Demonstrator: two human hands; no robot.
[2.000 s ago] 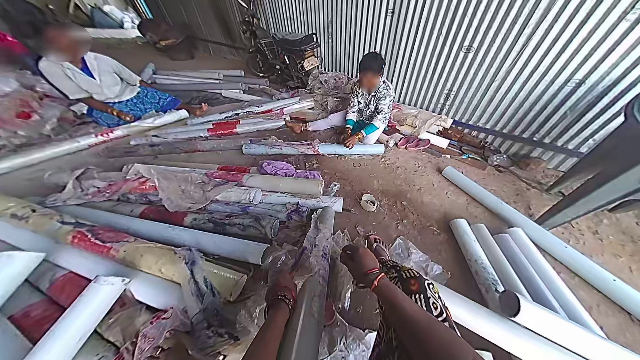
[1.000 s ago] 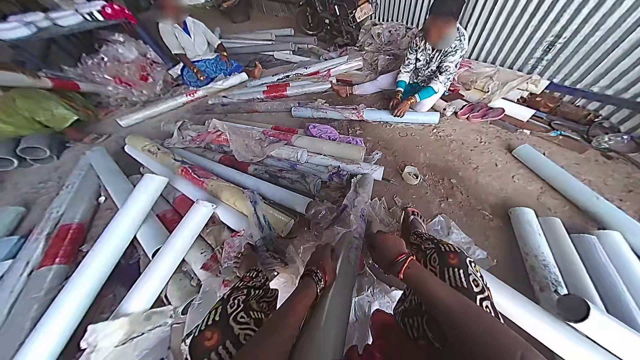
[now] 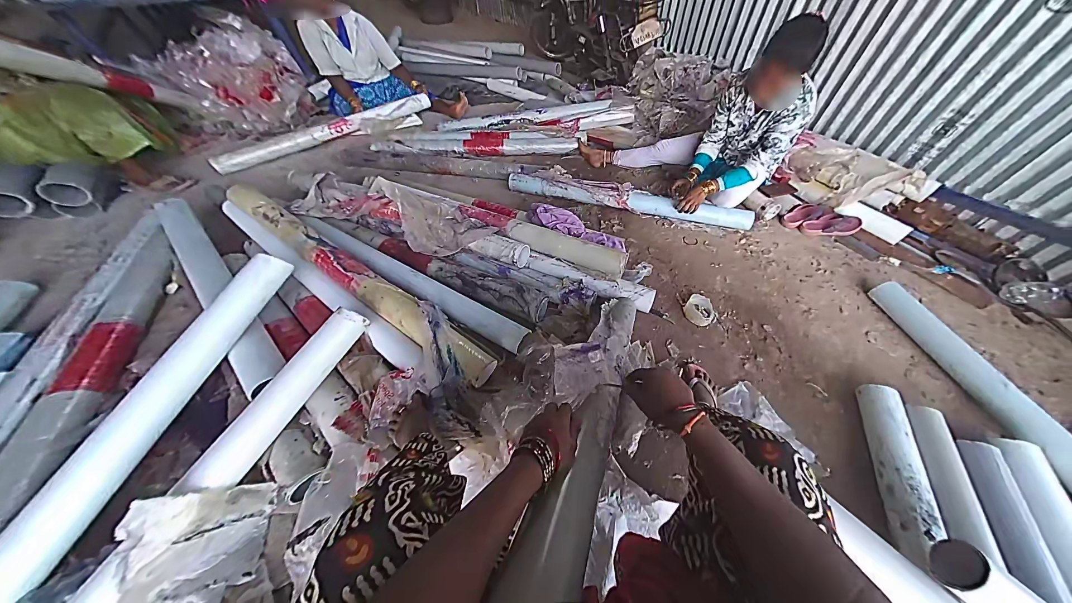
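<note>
A grey plastic pipe (image 3: pixel 578 477) lies lengthwise between my legs, its far part still inside a clear plastic wrapping (image 3: pixel 586 368). My left hand (image 3: pixel 548 435), with bangles at the wrist, rests against the pipe's left side, fingers curled at the crumpled film. On the other side my right hand (image 3: pixel 657 394), with an orange thread at the wrist, is closed beside the pipe near the film's edge. It seems to grip something thin at the pipe's surface, too small to tell. Loose clear film bunches around both hands and below the pipe.
Wrapped pipes (image 3: pixel 402 301) lie piled ahead, and white pipes (image 3: pixel 151 427) slant at left. More pipes (image 3: pixel 904 469) lie at right. A tape roll (image 3: pixel 699 310) is on the dirt floor. A person (image 3: pixel 754 126) sits ahead with a pipe; others sit at far left. A corrugated metal wall stands behind.
The view has swung left and down, showing more pipes at left. Both my hands stay at the grey pipe. The person ahead at right now bends lower over their pipe than two seconds ago.
</note>
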